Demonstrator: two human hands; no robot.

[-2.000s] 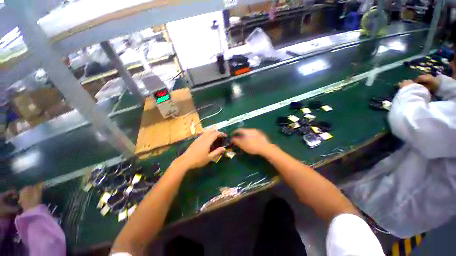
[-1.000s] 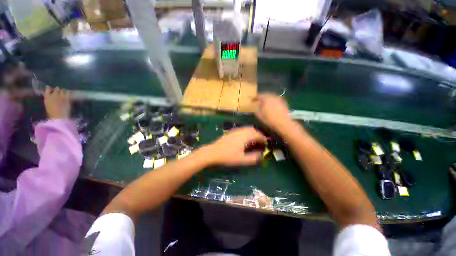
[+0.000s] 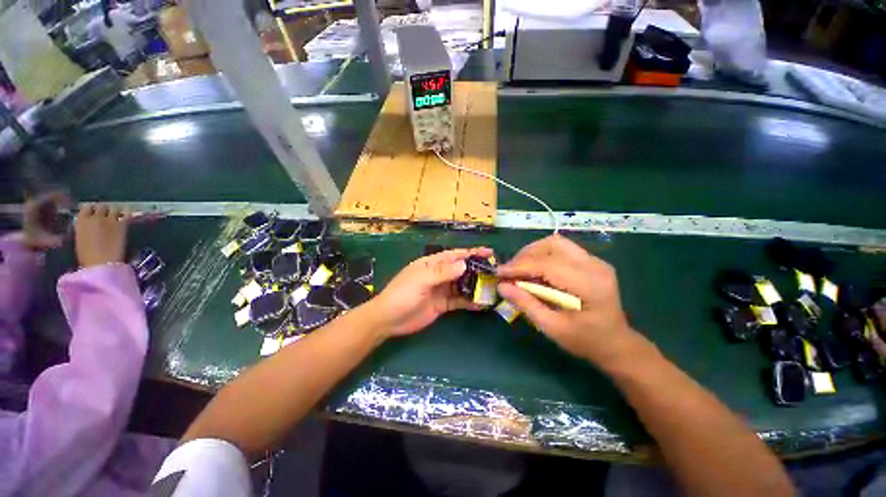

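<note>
My left hand (image 3: 427, 289) holds a small black watch unit (image 3: 474, 276) with a pale, yellow-edged battery (image 3: 486, 288) at the middle of the green belt. My right hand (image 3: 568, 291) holds a pale yellowish pen-like tool (image 3: 546, 294), its tip end at the unit. A thin white cable (image 3: 500, 182) runs from the power supply (image 3: 428, 92) to my right hand. Another pale battery shows just below the held unit, its own unit mostly hidden by my hands.
Watch units lie piled on the left (image 3: 287, 267) and on the right (image 3: 789, 320). The power supply stands on a wooden board (image 3: 389, 165) behind a slanted metal post (image 3: 282, 126). Wrinkled clear film (image 3: 437, 408) lines the near edge. A person in pink sleeves (image 3: 102, 320) works at left.
The view has swung left since the first frame. My right hand has come from the board's edge to the unit and now holds the pale tool. My left hand now holds a unit up.
</note>
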